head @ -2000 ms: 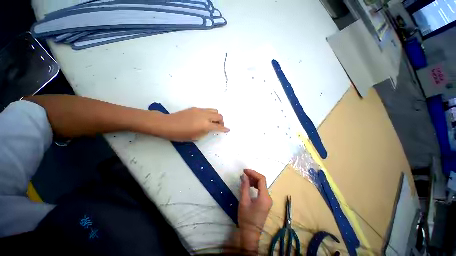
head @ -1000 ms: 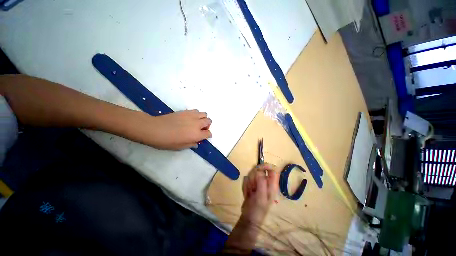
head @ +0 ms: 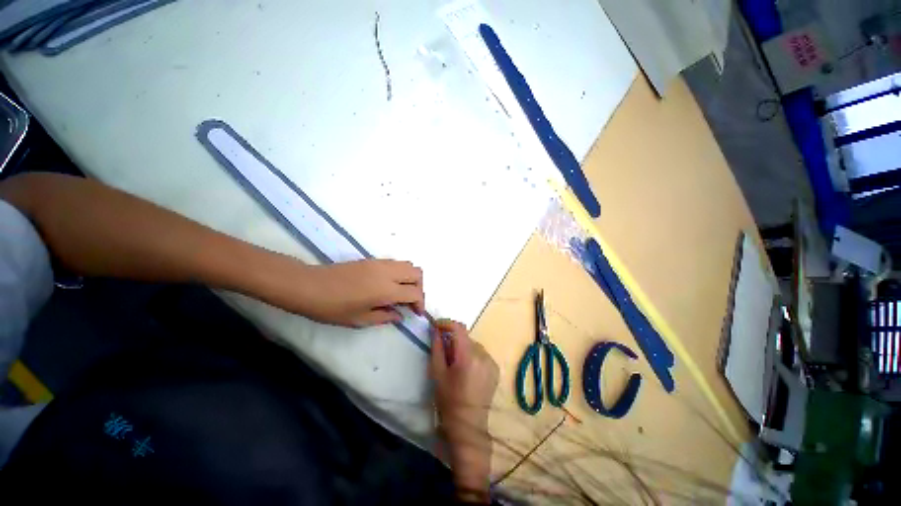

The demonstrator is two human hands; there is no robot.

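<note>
A band piece lies slantwise on the white surface, pale interfaced side up with a blue-grey edge. My left hand lies on its lower part, fingers bent at the piece. My right hand is at the piece's lower end, fingertips pinched together close to my left fingertips. The lower end is partly hidden by my hands. Whether a needle is between the right fingertips is too small to tell. Fine dark threads trail near my right wrist.
Green-handled scissors and a curved navy piece lie on the tan board. Dotted navy strips lie to the right beside yellow tape and a clear bag. Stacked band pieces are at top left.
The band piece has been turned from navy face to interfaced side. My right hand has left the scissors and moved left to the piece's end. The scissors now lie on the board.
</note>
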